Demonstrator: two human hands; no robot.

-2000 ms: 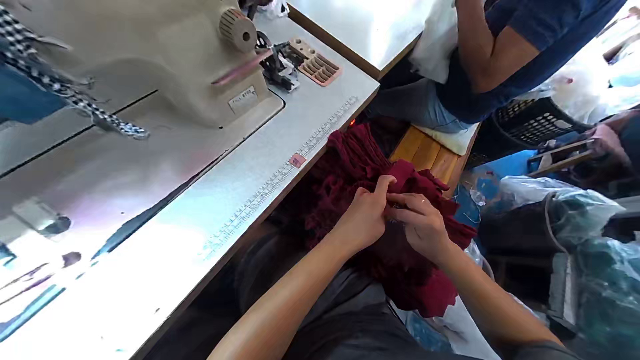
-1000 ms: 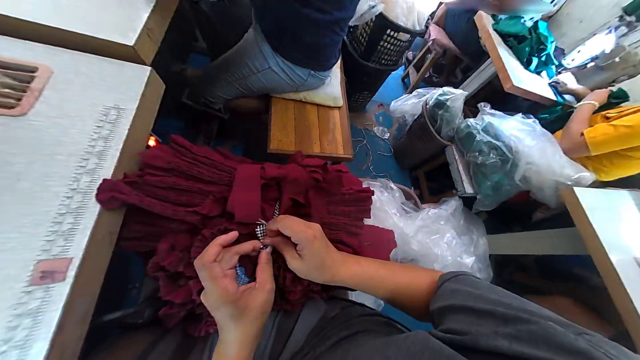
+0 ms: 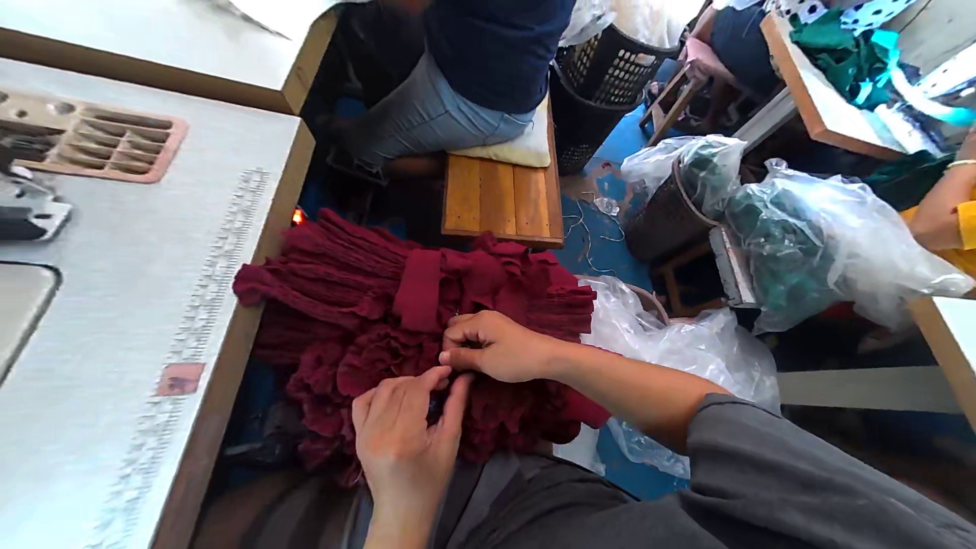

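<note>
A bulky bundle of gathered maroon fabric point(image 3: 335, 286) lies across my lap beside the sewing table's edge. A flat maroon strip point(image 3: 418, 290) crosses the bundle near its middle. My left hand point(image 3: 412, 427) is over the lower part of the fabric, thumb and index finger raised toward the other hand. My right hand point(image 3: 499, 347) meets it from the right, its thumb and index finger pinched together. The fingertips of both hands nearly touch. Whatever lies between them is too small and shaded to make out.
At left is the white sewing table point(image 3: 99, 305) with a tape scale and a pink compartment tray point(image 3: 145, 145). Ahead, a person sits on a wooden bench point(image 3: 503, 198). Black baskets point(image 3: 610, 69), plastic bags point(image 3: 686, 343) and another person's arm are to the right.
The view has swung right, away from the sewing machine. One second ago a checkered strip showed between my fingertips; now it is not visible. My hands remain close together over the maroon bundle.
</note>
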